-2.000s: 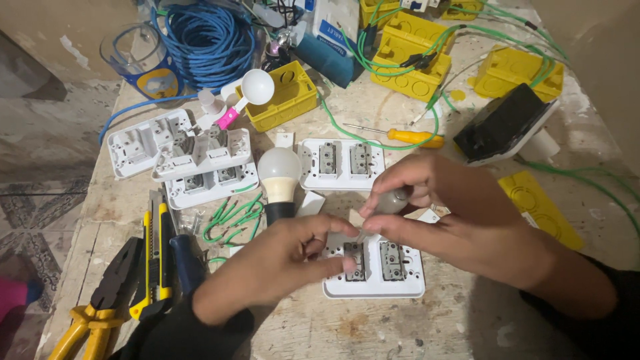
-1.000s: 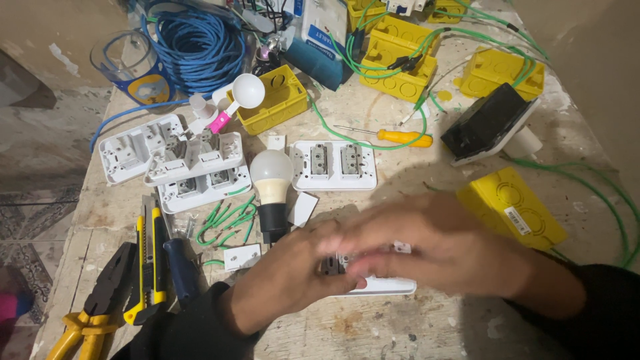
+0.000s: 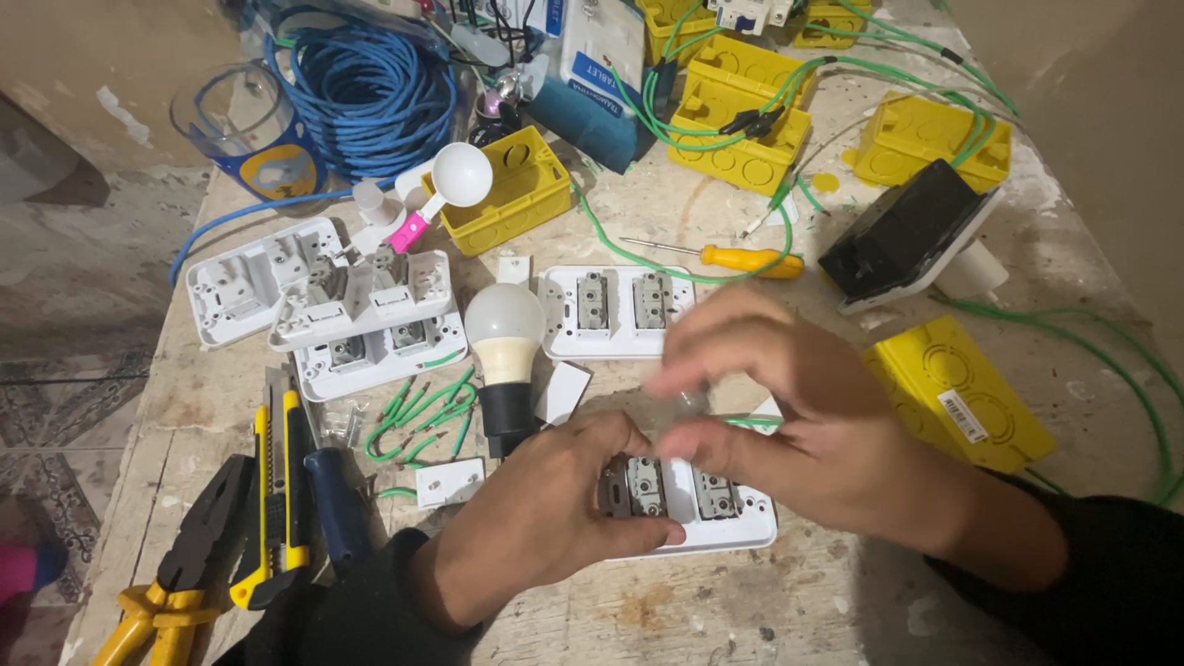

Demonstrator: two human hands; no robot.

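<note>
A white switch or socket plate [image 3: 740,532] with grey terminal modules [image 3: 717,495] lies at the lower middle. My left hand [image 3: 546,513] grips its left end, thumb along the near edge. Above the plate is my right hand [image 3: 786,416], blurred, thumb and fingers curled around a small greyish translucent object [image 3: 689,400]; what it is and how firmly it is held I cannot tell. Behind them lies a similar plate [image 3: 615,342]. An LED bulb [image 3: 506,324] in a black socket [image 3: 509,416] stands left of it, beside short green wires [image 3: 421,421].
Pliers [image 3: 190,546], a utility knife [image 3: 273,490] and a dark-handled tool [image 3: 338,499] lie at left. More white plates [image 3: 319,379] are stacked behind. A yellow screwdriver [image 3: 754,261], yellow electrical boxes [image 3: 962,393], a black-backed device [image 3: 902,231], blue cable coil [image 3: 370,102] and a glass [image 3: 250,139] surround the work.
My right hand has moved back from over the left hand, uncovering more of the near plate. The left hand now grips the plate's left end.
</note>
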